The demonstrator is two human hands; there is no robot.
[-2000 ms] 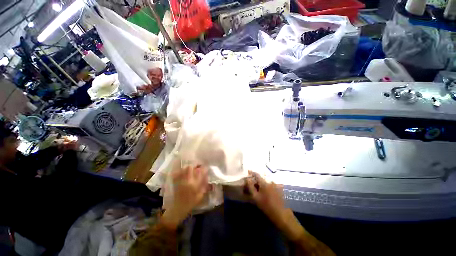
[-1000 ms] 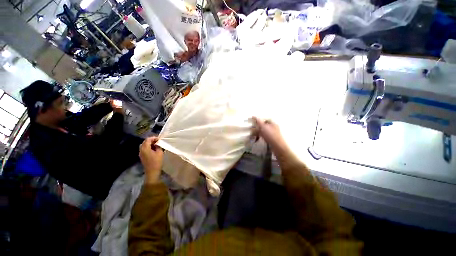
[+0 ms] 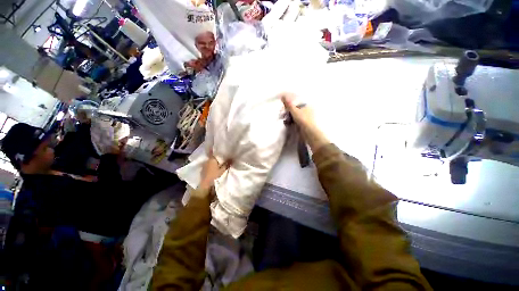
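A cream garment piece [image 3: 250, 136] lies bunched on the left part of the white machine table [image 3: 347, 96], with its lower end hanging over the front edge. My left hand [image 3: 213, 171] grips the cloth near its lower left side. My right hand [image 3: 297, 113] is at the cloth's right side, its fingers closed around a dark strip [image 3: 301, 149] that hangs down over the table. Whether these fingers also pinch cloth is unclear. The cloth behind is glaring white. The sewing machine head [image 3: 449, 111] stands at the right, away from both hands.
A person in a dark cap [image 3: 25, 149] sits at the left by a grey motor with a round grille [image 3: 155, 112]. A grey-white cloth heap [image 3: 151, 233] is at lower left. A white printed bag [image 3: 182, 34] hangs behind. Plastic bags [image 3: 438, 14] lie at the back right.
The spread cloth is now bunched and lies further up the table. My left hand has moved right, onto the cloth; my right hand has moved further back. The dark strip shows more clearly.
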